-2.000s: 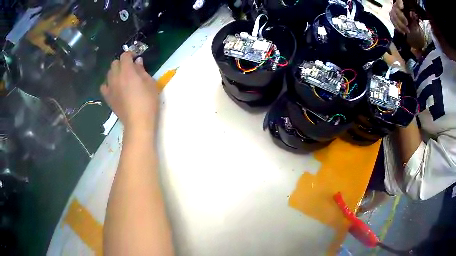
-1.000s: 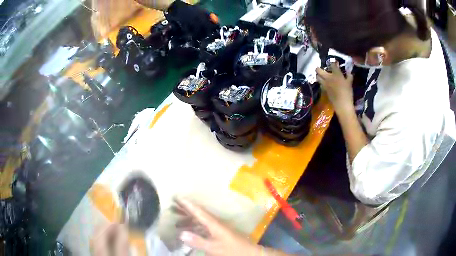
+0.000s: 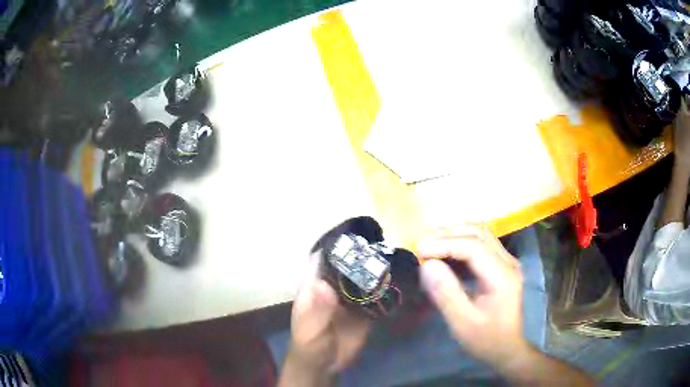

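A black round camera housing (image 3: 352, 229) is in front of me at the table's near edge, open side up. A silvery board module (image 3: 362, 263) sits on it, with thin red and yellow wires at its lower side. My left hand (image 3: 321, 325) is closed around the housing's lower left side. My right hand (image 3: 477, 295) is at the housing's right side, thumb and fingers curved towards a black part there. Whether the fingers grip it cannot be told.
Several black housings with boards stand loosely at the left, beside a blue crate (image 3: 45, 242). More are stacked at the far right, near a person's arm (image 3: 676, 181). A red tool (image 3: 584, 204) hangs at the table edge. A white paper piece (image 3: 408, 155) lies on yellow tape.
The view has swung left and down, so the stacked housings now stand far right. Both hands are now together at one housing, which my left hand holds.
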